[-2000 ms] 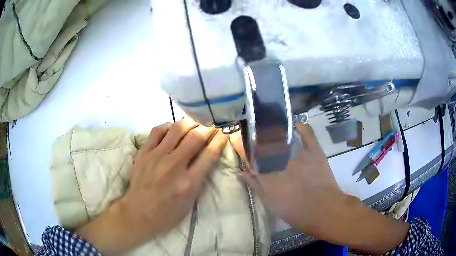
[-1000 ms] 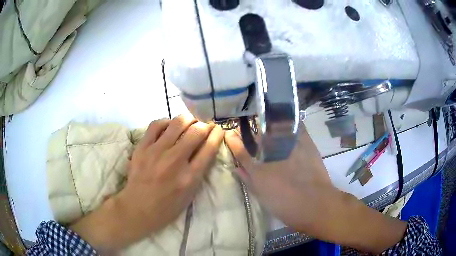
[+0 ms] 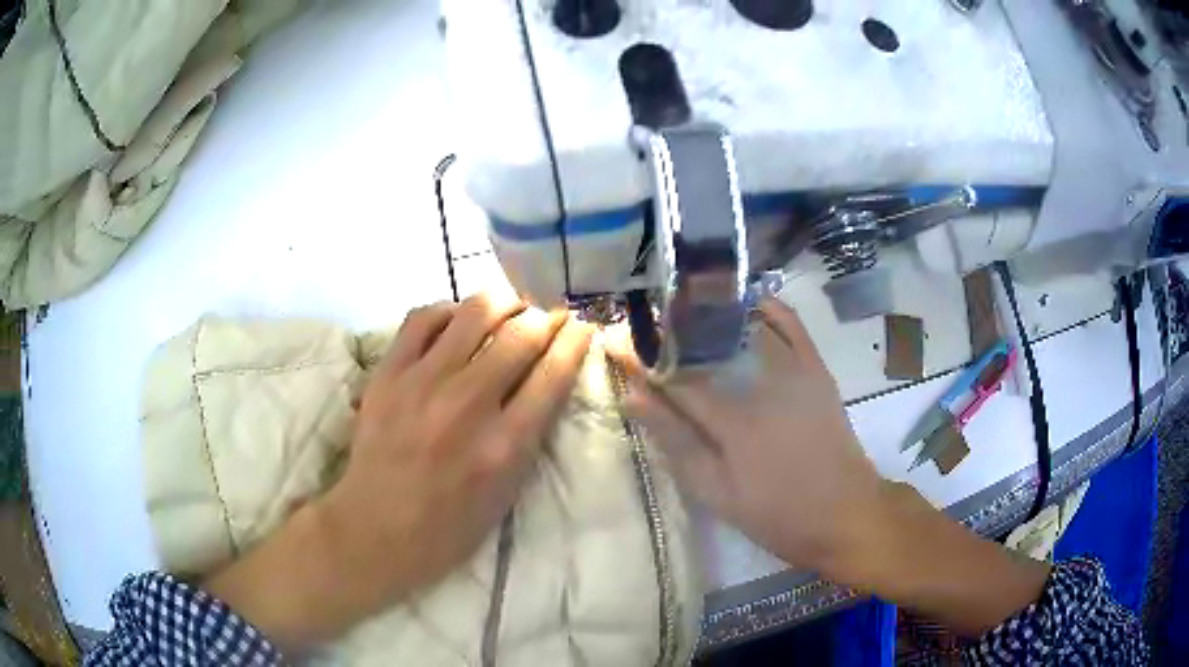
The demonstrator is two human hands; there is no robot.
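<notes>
A cream padded jacket [image 3: 274, 443] lies under and around both hands at the front of the table. Its toothed zipper [image 3: 644, 502] runs down towards the lower picture edge, with a dark seam strip to its left. My left hand [image 3: 450, 430] lies flat on the jacket, fingertips near the lit needle area [image 3: 597, 309] of the sewing machine [image 3: 782, 130]. My right hand [image 3: 763, 450] is on the jacket right of the needle, partly hidden by a shiny metal part of the machine; its fingertips near the zipper are blurred. Whether it pinches the cloth cannot be told.
More cream padded fabric [image 3: 104, 156] is heaped at the upper left. Pink and blue snips [image 3: 965, 407] lie on the right beside small brown pieces [image 3: 902, 347]. A ruler tape [image 3: 782, 602] follows the table's front edge. A blue bin [image 3: 1108, 534] stands below at the right.
The view has shifted slightly, with the machine head now a little higher in the picture. Both hands remain on the jacket near the needle, the right hand slightly moved.
</notes>
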